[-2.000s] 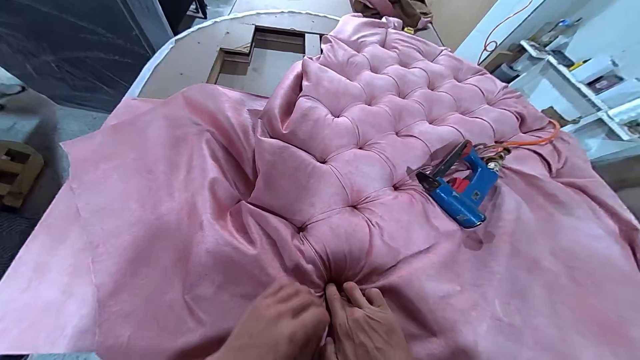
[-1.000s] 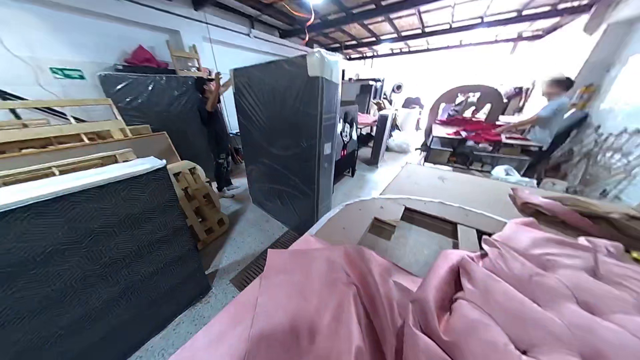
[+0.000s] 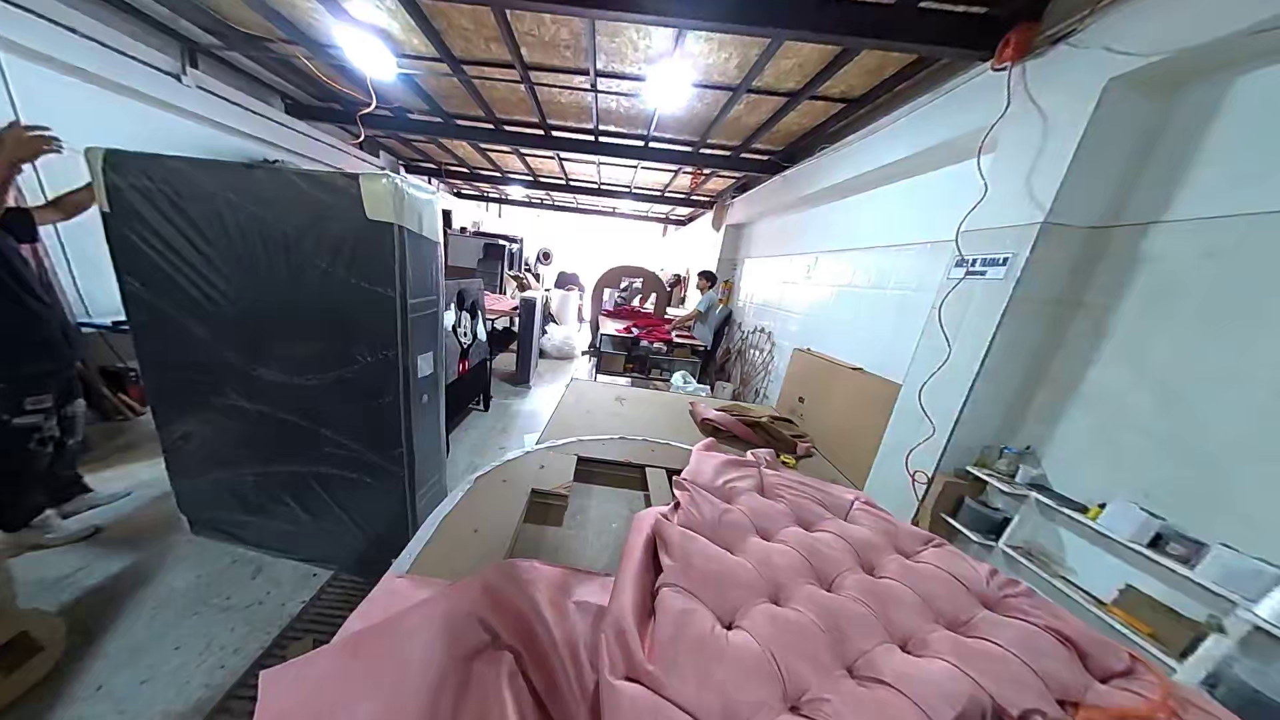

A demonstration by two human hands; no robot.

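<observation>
Neither my left hand nor my right hand is in view. Pink button-tufted upholstery fabric (image 3: 800,600) spreads over the near right, its deep folds forming diamond shapes. Loose, untufted pink fabric (image 3: 500,630) drapes at the lower left. Beyond it shows the bare, curved end of a panel frame (image 3: 470,500) with a pale edge and rectangular openings. A bit of orange hose (image 3: 1130,700) shows at the bottom right; the blue tool seen before is out of view.
A plastic-wrapped dark upholstered piece (image 3: 270,360) stands at left, beside a person (image 3: 40,340) with raised arms. A brown board (image 3: 620,410) and folded fabric (image 3: 755,428) lie ahead. Wall shelves (image 3: 1100,550) are at right. Another person (image 3: 704,310) stands at a far table.
The view has swung up from the tufted fabric to the room. Both my hands, pressing into the fabric two seconds ago, have left the view.
</observation>
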